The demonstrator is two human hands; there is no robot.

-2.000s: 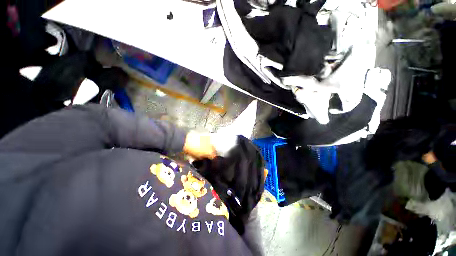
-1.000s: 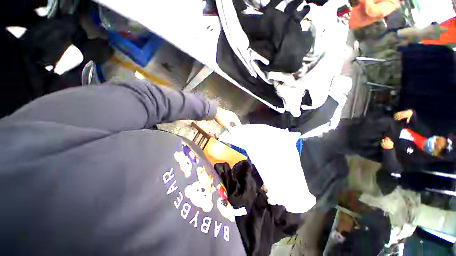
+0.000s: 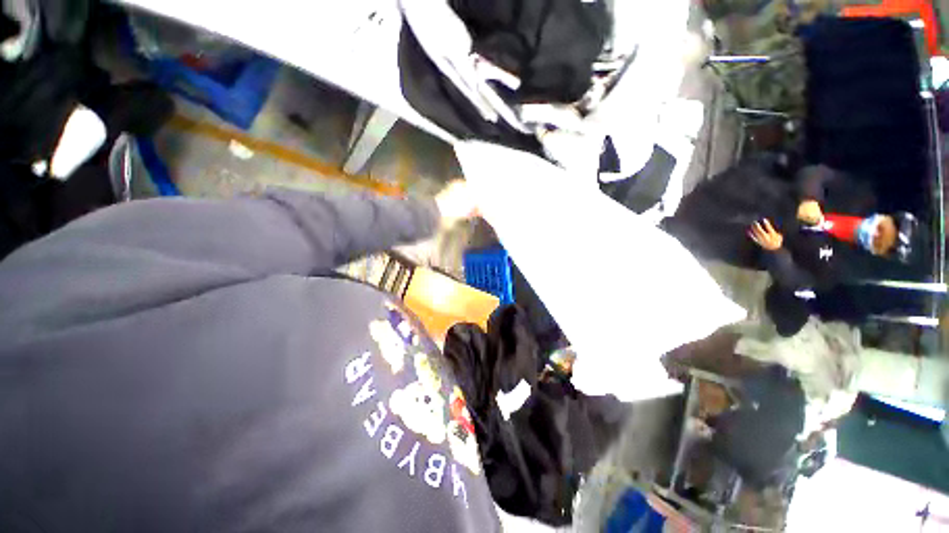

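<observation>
A large plain white cloth piece (image 3: 614, 271) is spread in the air between the table edge and my lap. My left hand (image 3: 458, 200), at the end of the grey sleeve, is small and blurred and grips its upper left edge. My right hand (image 3: 562, 361) shows only as a small patch of skin at the cloth's lower edge, the rest hidden, so its grip is unclear. A black garment (image 3: 520, 448) with a small white label lies crumpled against my front, below the cloth.
White table (image 3: 302, 47) with a white-and-black garment pile (image 3: 531, 52) beyond the cloth. A wooden stool (image 3: 447, 297) and blue crate (image 3: 487, 273) stand below the table edge. A masked person (image 3: 822, 234) sits at the right near dark clothes. Blue crate at upper left (image 3: 224, 89).
The white cloth has come up and spread wider, its top now overlapping the table edge. My left hand has moved slightly up. The black garment held at my front earlier now lies lower.
</observation>
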